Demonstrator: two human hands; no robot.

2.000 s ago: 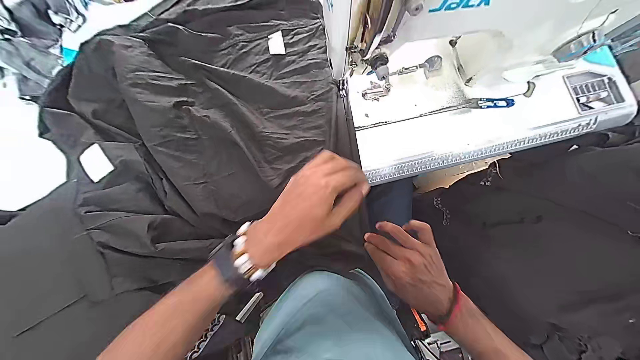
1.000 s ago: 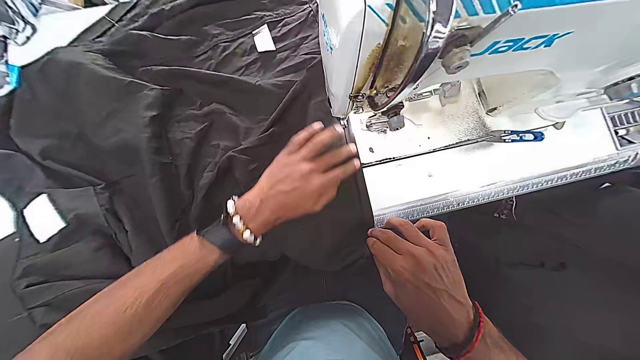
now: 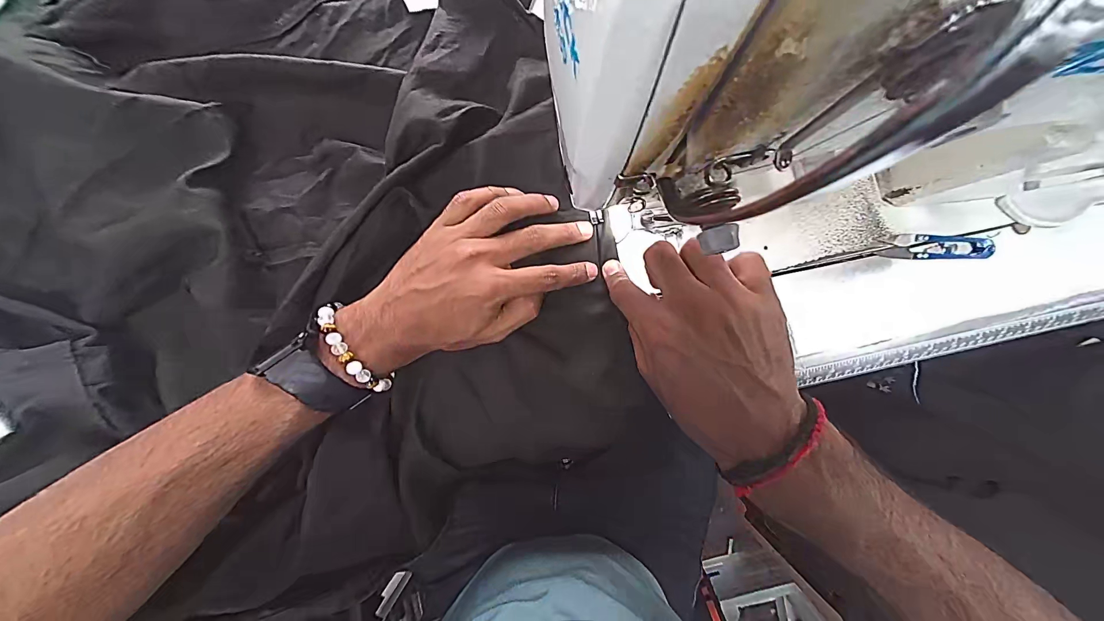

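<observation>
Dark fabric (image 3: 535,388) spreads across the left and runs up to the presser foot (image 3: 597,217) of a white Jack sewing machine (image 3: 604,86). My left hand (image 3: 470,276) lies flat on this fabric, fingers spread, with fingertips just beside the presser foot. Close to it on the right, my right hand (image 3: 711,336) has its thumb and curled fingers at the fabric's edge, just in front of the needle area. It pinches that edge between thumb and fingers, as far as can be seen; the fingers' undersides are hidden.
Thread snips with a blue handle (image 3: 953,247) lie on the white machine bed (image 3: 871,319). A measuring scale (image 3: 949,345) runs along the bed's front edge. More dark fabric (image 3: 975,440) hangs at the right, and light blue cloth (image 3: 561,582) covers the lap.
My right hand has moved up from the bed's front corner to the presser foot. My left hand now rests flat beside it on the fabric. The view has moved closer to the machine.
</observation>
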